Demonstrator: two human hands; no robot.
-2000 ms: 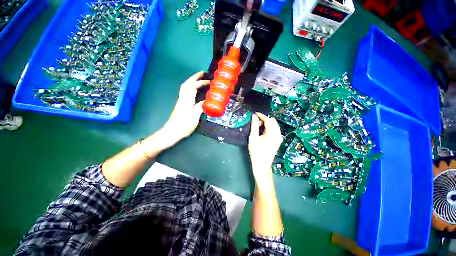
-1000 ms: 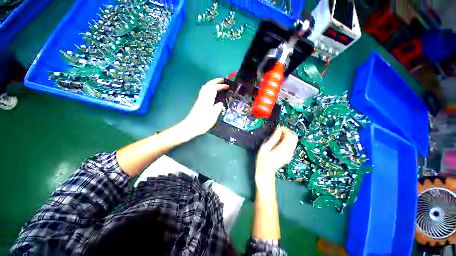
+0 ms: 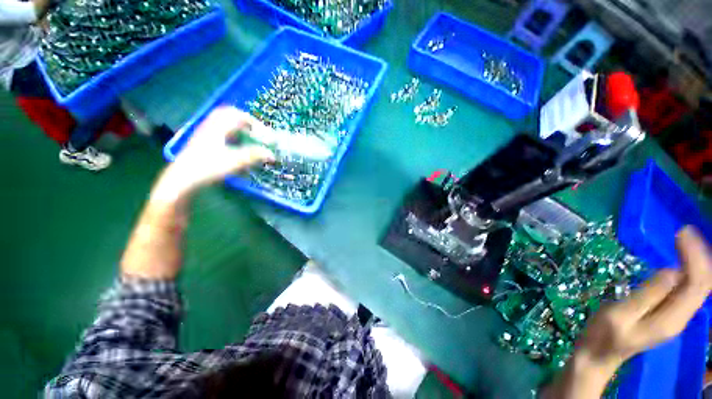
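My left hand (image 3: 207, 156) is over the near end of the large blue tray (image 3: 373, 86), thumb and fingers closed on a blurred pale-green circuit board (image 3: 293, 144). Boards (image 3: 304, 97) lie in this tray beneath. The test fixture (image 3: 437, 253), a black block with a black back plate, stands right of centre. Its red clamp handle (image 3: 622, 92) is up and tipped back. Silvery parts show on the base; I cannot tell if a board is in the nest. My right hand (image 3: 652, 312) is at the right, raised, fingers apart, nothing visible in it.
Tangled green boards (image 3: 570, 284) lie right of the fixture. A thin pale wire (image 3: 429, 304) curls before it. Several boards (image 3: 429, 109) lie near a small blue tray (image 3: 476, 66). Another full blue tray (image 3: 140, 66) is far left, near a person's shoe (image 3: 84, 158).
The clamp handle has swung up and back. My left hand has left the fixture for the tray with a board. My right hand has moved right. The view has shifted left.
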